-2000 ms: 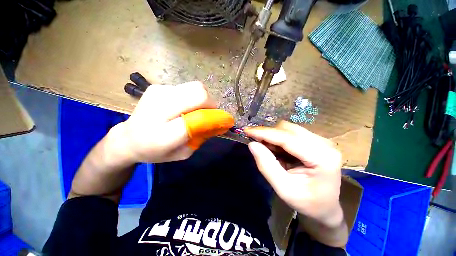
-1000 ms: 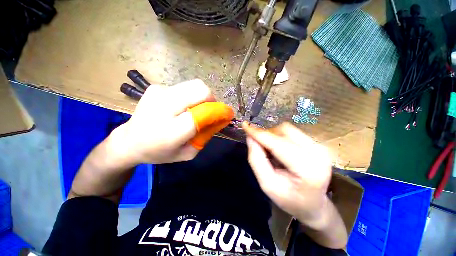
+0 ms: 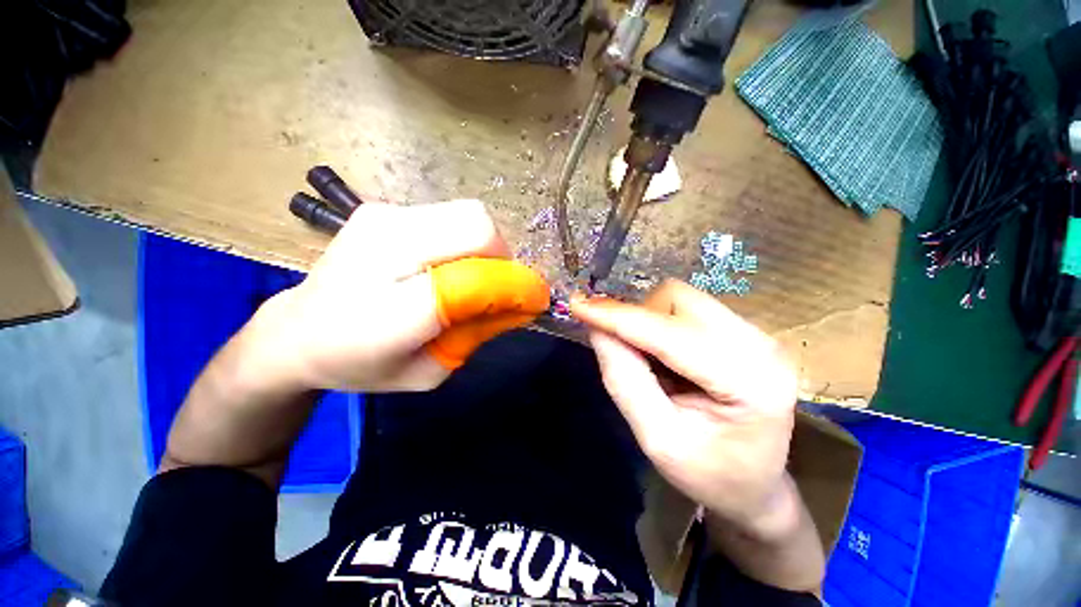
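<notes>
My left hand (image 3: pixel 391 291), with orange finger cots (image 3: pixel 488 296), is closed on black cables; two thick black connector ends (image 3: pixel 322 199) stick out beyond it at the upper left. Small reddish wire ends (image 3: pixel 561 307) show at its fingertips. My right hand (image 3: pixel 699 391) has its thumb and forefinger close together at these wire ends; what they pinch is too small to tell. The soldering iron (image 3: pixel 616 225) points down, its dark tip just above the right fingertips. The curved solder feed tube (image 3: pixel 567 208) ends left of the tip.
Small circuit boards (image 3: pixel 723 263) lie right of the tip on brown cardboard (image 3: pixel 237 131). Striped PCB panels (image 3: pixel 848 119), a black cable bundle (image 3: pixel 978 154) and red-handled pliers (image 3: pixel 1046 397) lie further right. A fume fan (image 3: pixel 474 24) stands behind. A pale pad (image 3: pixel 664 178) lies behind the iron.
Both hands stay under the iron with only small shifts. Since a second ago the right hand has moved slightly right and its fingertips slightly down; the left hand's orange-covered fingers have tilted a little.
</notes>
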